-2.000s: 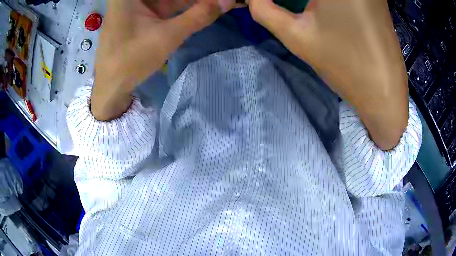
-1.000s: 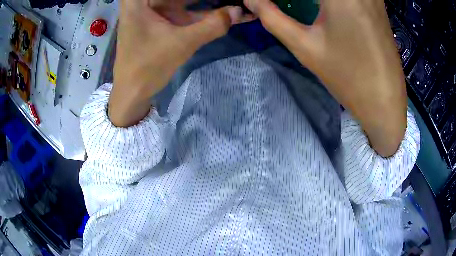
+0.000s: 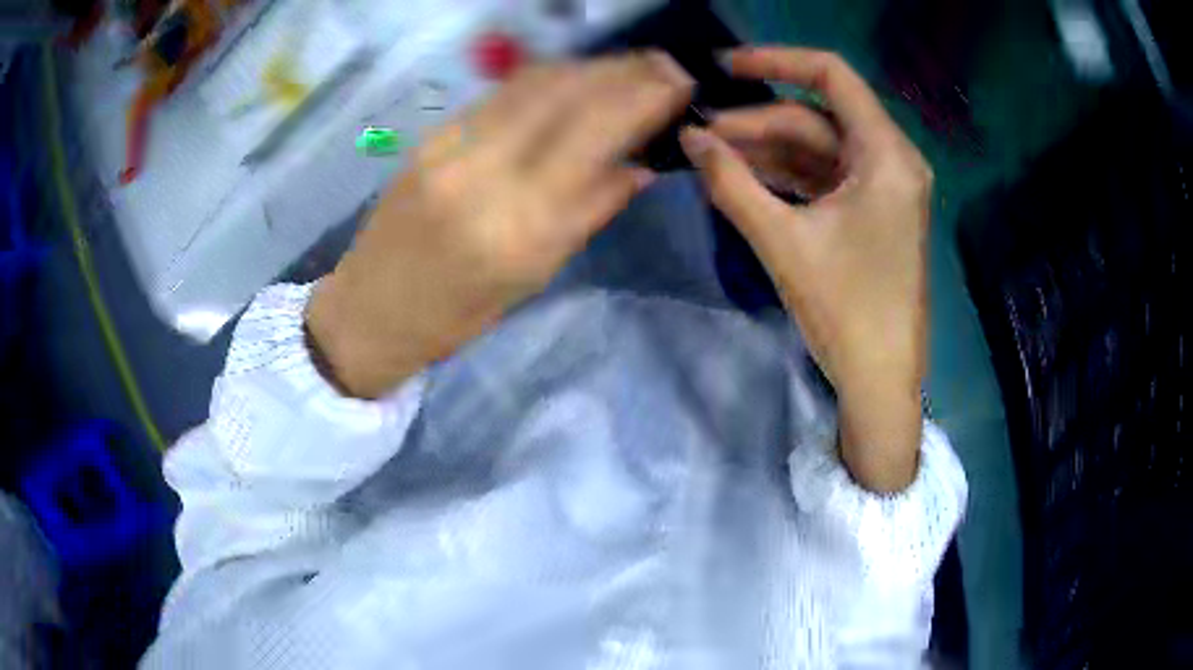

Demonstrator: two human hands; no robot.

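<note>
Both bare hands are raised close together at the upper middle, with motion blur. A small dark piece, its look fitting the black housing (image 3: 670, 147), shows between the fingertips, its outline lost against dark surroundings. My left hand (image 3: 504, 196) is seen from its back, with fingers bent and fingertips at the piece's left side. My right hand (image 3: 837, 196) has its thumb and fingers curled towards the piece from the right. The fingers hide part of it, and its details are too blurred to tell.
The white-grey machine (image 3: 249, 196) fills the upper left, with a red button (image 3: 497, 54), a green-lit button (image 3: 378, 140) and orange-brown fixtures (image 3: 170, 39). Dark trays (image 3: 1099, 393) lie along the right. A blue stool (image 3: 81, 487) stands at the lower left.
The view has swung and blurred. Both hands show lower and more fully in the picture, with their fingertips now in view. A green light shows on the machine panel.
</note>
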